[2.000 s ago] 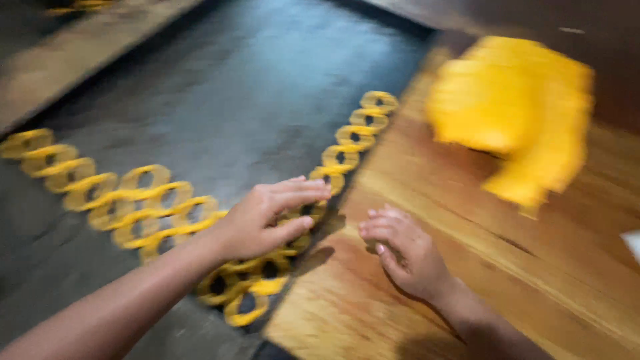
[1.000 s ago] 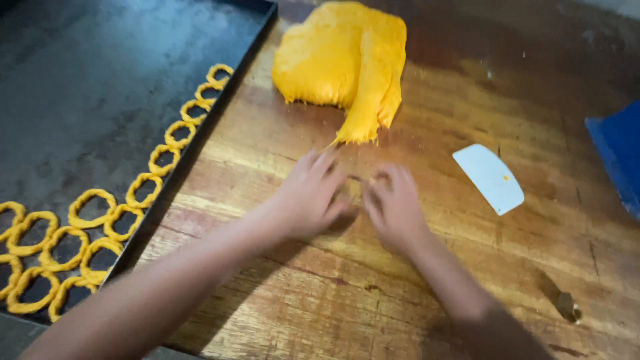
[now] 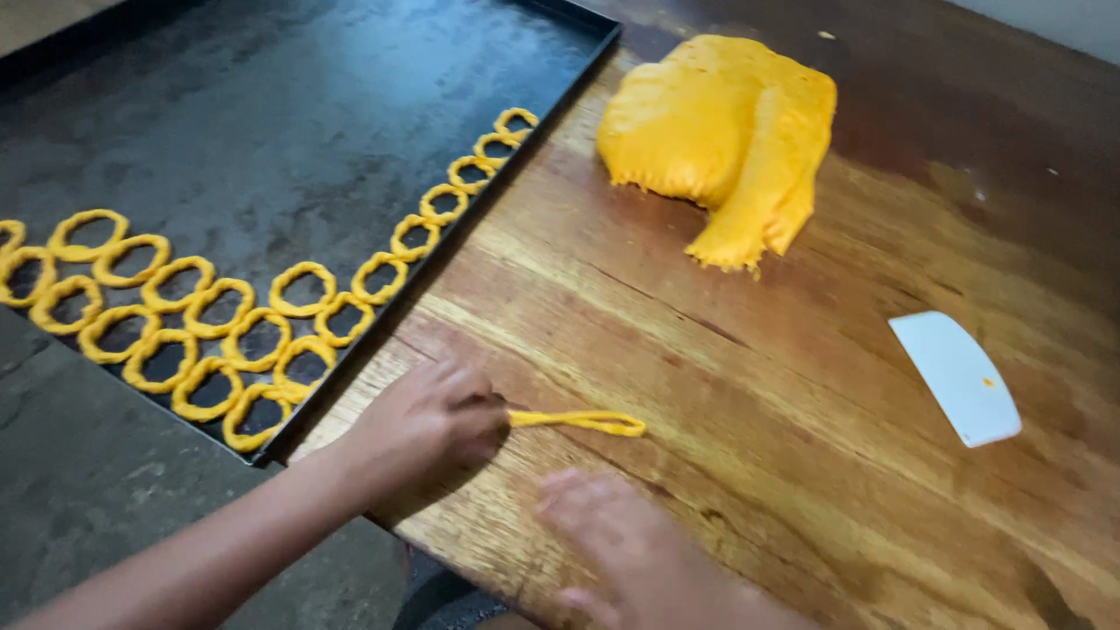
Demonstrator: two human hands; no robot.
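My left hand is closed on one end of a thin, doubled strand of yellow dough, whose looped end lies on the wooden table to the right. My right hand is blurred, just below the strand, with fingers apart and nothing seen in it. Left of my hands, yellow dough rings lie in rows along the near and right edges of a dark metal baking tray. A large yellow dough mass rests on the table beyond my hands, a torn flap hanging toward me.
A white plastic dough scraper with a yellow speck lies at the right on the wooden table. The tray's raised right rim borders the work area. Grey floor shows below the tray at the lower left.
The doubled strand now shows plainly, gripped by my left hand. My right hand has moved apart from the left and lower, toward the table's near edge. The view has shifted back toward the tray.
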